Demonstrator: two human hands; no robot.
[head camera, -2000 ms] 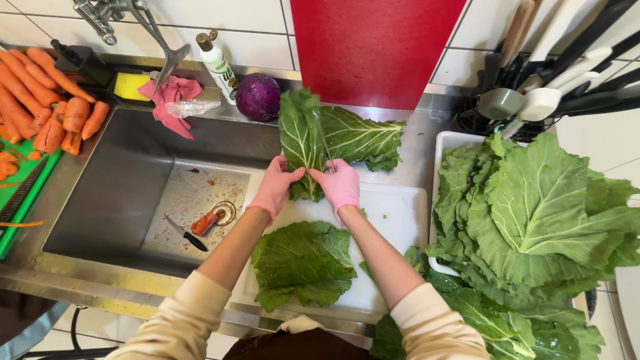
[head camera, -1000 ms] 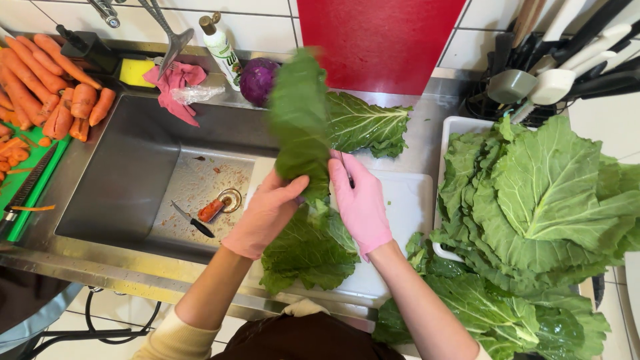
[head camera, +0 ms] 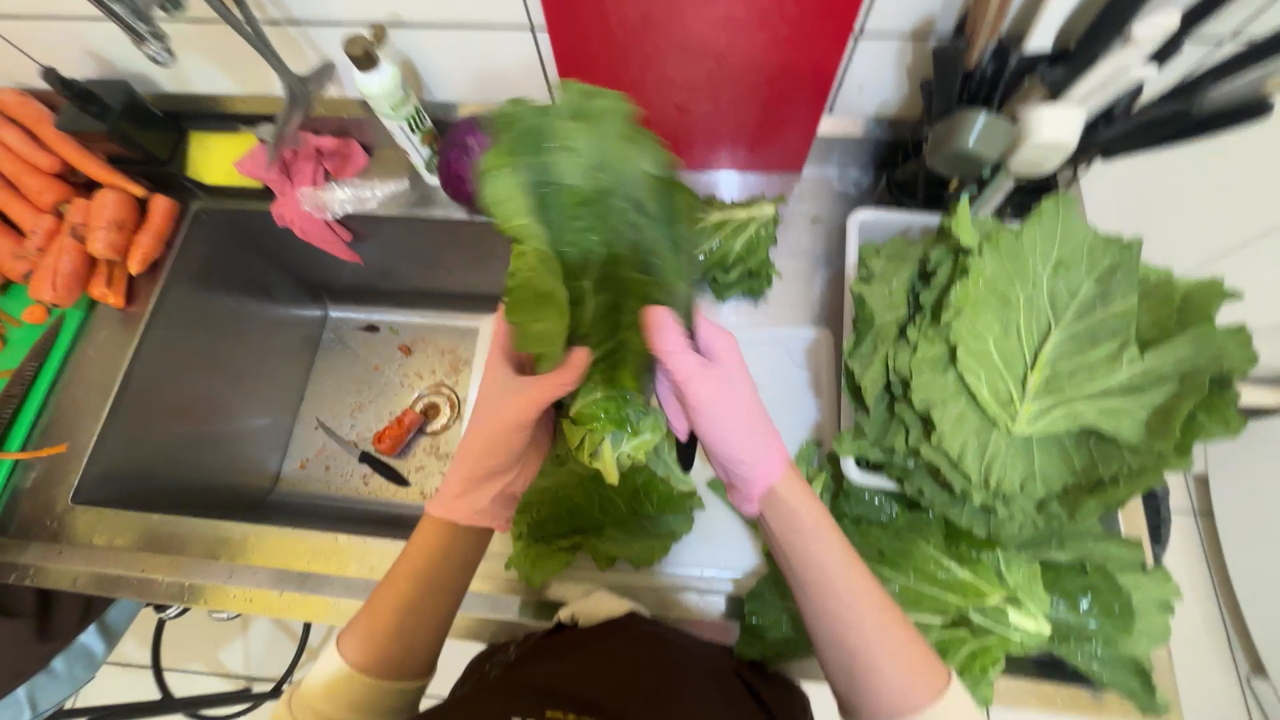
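Note:
Both my hands wear pink gloves. My left hand (head camera: 515, 420) grips the lower left side of a large leafy green (head camera: 590, 220), which is raised upright and blurred by motion. My right hand (head camera: 715, 400) is closed around a knife with a black handle (head camera: 686, 452) at the leaf's right edge; its blade is mostly hidden. Beneath my hands, another green leaf (head camera: 605, 525) lies on a white cutting board (head camera: 800, 380). Part of one more leaf (head camera: 738, 245) shows behind the raised one.
At left is a steel sink (head camera: 220, 390) holding a small knife (head camera: 365, 455) and a carrot piece (head camera: 398, 432). Carrots (head camera: 60, 220) lie beyond it. A bottle (head camera: 395, 105) and purple cabbage (head camera: 462, 165) stand behind. A white tub (head camera: 852, 300) of leaves and more leaves (head camera: 960, 570) are at right.
The leaf my hands held at the back of the board two seconds ago has been lifted, and a leafy green now stands spread above my hands. My left hand has come nearer the front.

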